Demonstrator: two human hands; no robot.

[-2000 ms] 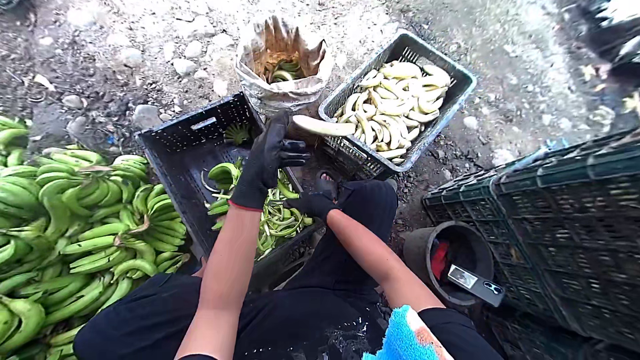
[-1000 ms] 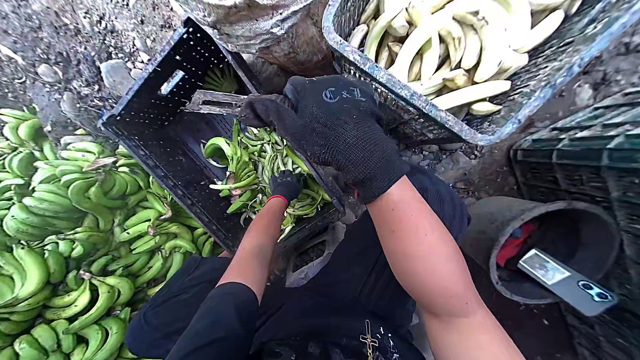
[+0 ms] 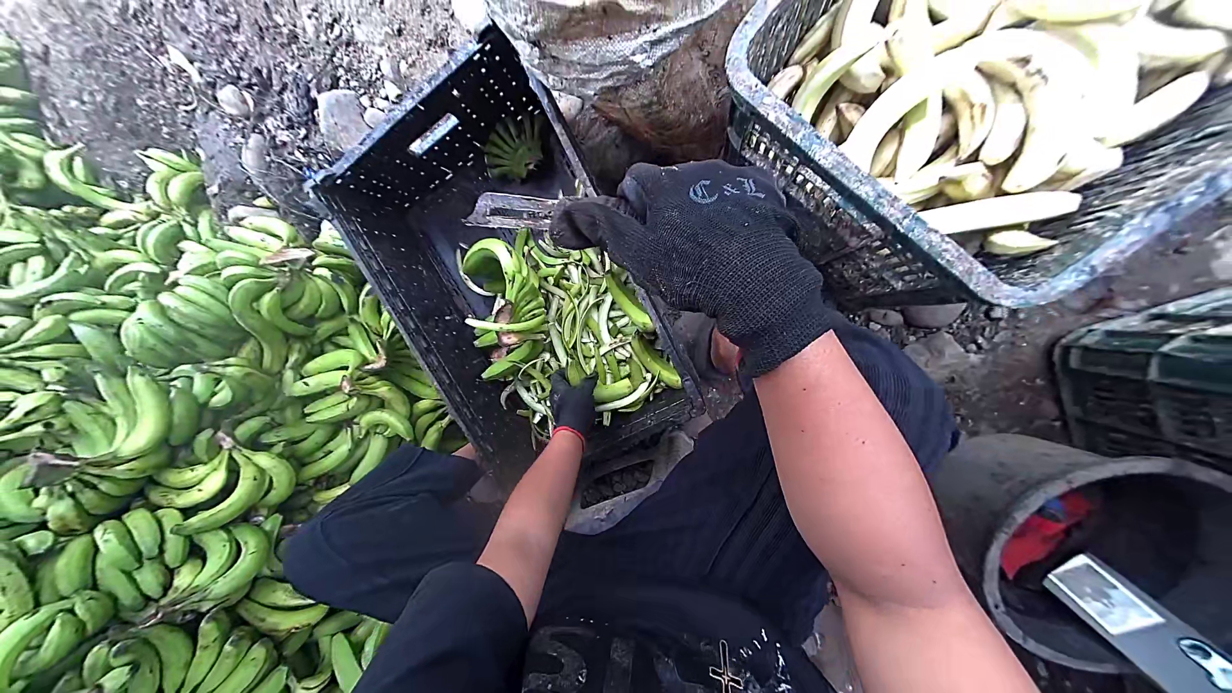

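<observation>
My left hand (image 3: 575,402), in a dark glove, reaches into a black plastic crate (image 3: 385,289). Its fingers touch green plantains (image 3: 613,391) and strips of peel (image 3: 577,313); whether they grip one is unclear. My right hand (image 3: 717,245), in a black knit glove bearing letters, is held above the crate's right side. It is closed on a flat, slotted hand tool (image 3: 510,211), which points left. Below the tool lies a partly cut cluster of green plantains (image 3: 520,298). Peeled plantains (image 3: 1001,106) fill part of a second crate (image 3: 895,226) at upper right.
Bunches of green plantains (image 3: 192,385) spread over the left side. A sack (image 3: 626,48) stands behind the crates. At lower right is a round container (image 3: 1011,481) with red cloth (image 3: 1044,534) and a phone-like device (image 3: 1116,602) at its rim. Another crate (image 3: 1145,375) borders the right.
Two seconds ago my left hand was raised and open, near a peeled plantain by the second crate; now it is down among the peels. My right hand is raised with the tool. The view is closer.
</observation>
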